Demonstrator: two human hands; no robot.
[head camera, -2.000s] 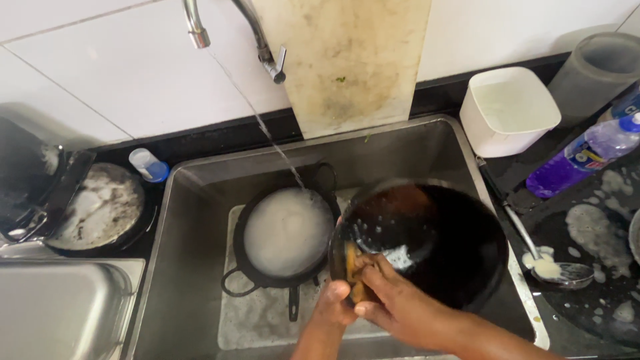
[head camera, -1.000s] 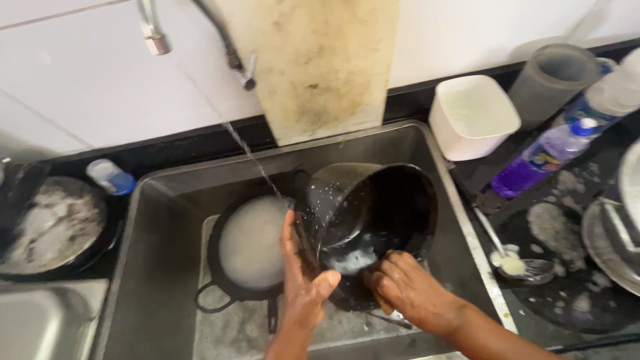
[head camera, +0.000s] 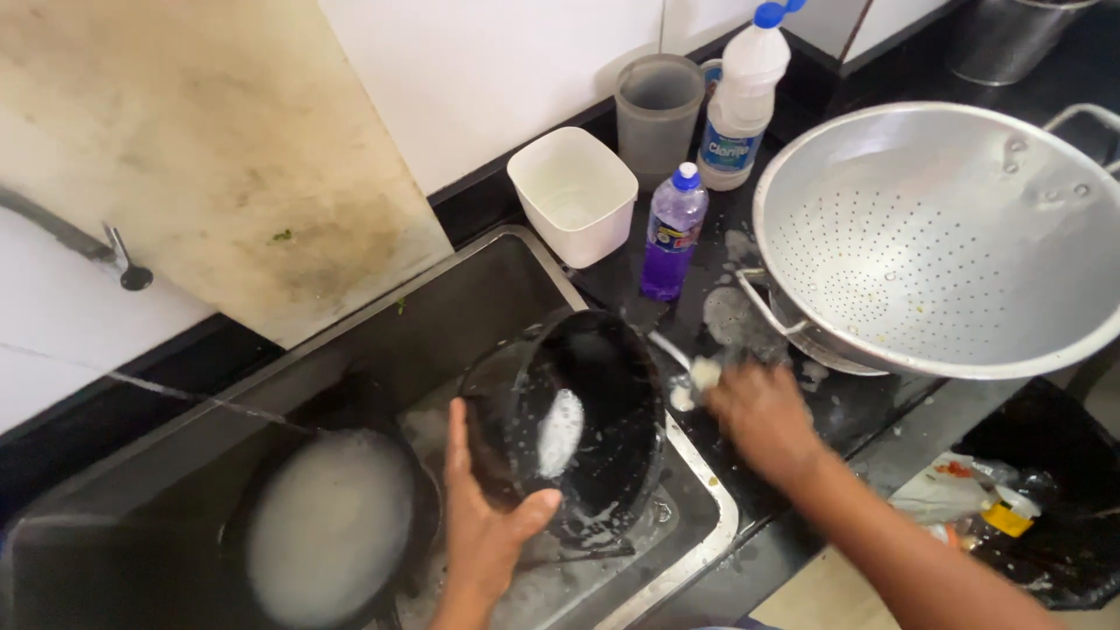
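Observation:
My left hand (head camera: 490, 525) holds a wet black pot (head camera: 591, 420) tilted over the sink, thumb at its near rim and fingers along its outer side. Suds and drops cling to the pot's dark inside. On the counter right of the sink, my right hand (head camera: 761, 420) is blurred at a spoon (head camera: 669, 348) with pale, whitish stuff beside it; whether the fingers grip anything is unclear. A dark pan (head camera: 420, 499) filled with cloudy water (head camera: 332, 529) stands in the sink (head camera: 420, 324), left of my left hand. A thin stream of water runs into it.
Behind the sink's right corner stand a white square tub (head camera: 577, 197), a grey cup (head camera: 658, 118), a purple soap bottle (head camera: 674, 232) and a white bleach bottle (head camera: 744, 105). A large metal colander (head camera: 945, 236) sits at right, above a black waste bag (head camera: 1050, 542). A faucet lever (head camera: 131, 271) is at left.
My right hand has left the inside of the pot and moved right, out over the counter. My left hand still supports the pot. The view has swung to the right.

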